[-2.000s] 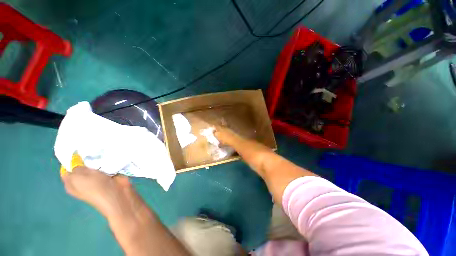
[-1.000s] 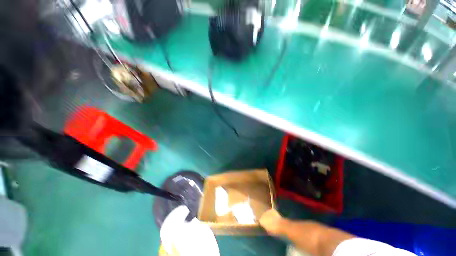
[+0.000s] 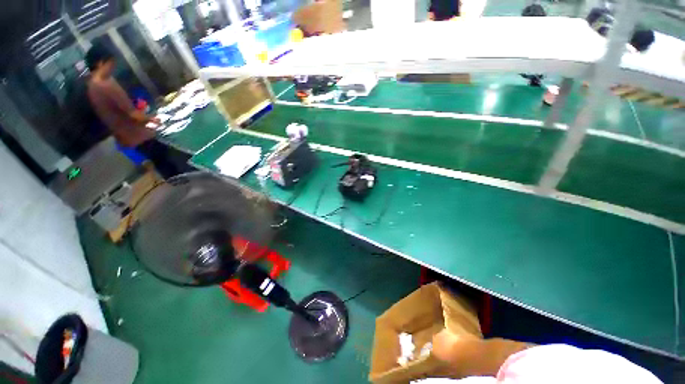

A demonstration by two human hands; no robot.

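The open brown cardboard carton point(image 3: 387, 346) is at the bottom, right of centre, tilted, with white pieces point(image 3: 406, 349) inside. My right hand point(image 3: 460, 354) is on the carton's near right wall and grips it; its fingers are blurred and partly hidden. My left hand is out of view. A strip of white at the bottom edge below my right hand is too cut off to tell.
A black pedestal fan point(image 3: 203, 232) with a round base point(image 3: 319, 326) stands left of the carton, before a red stool point(image 3: 259, 289). A green bench point(image 3: 481, 240) holds a black device point(image 3: 357, 178). A waste bin point(image 3: 101, 364) and a person point(image 3: 120, 112) are at left.
The view has swung up and left. The carton has moved away from the fan base and is tilted. My right hand has gone from inside it to its wall. My left hand and the white bag have left view.
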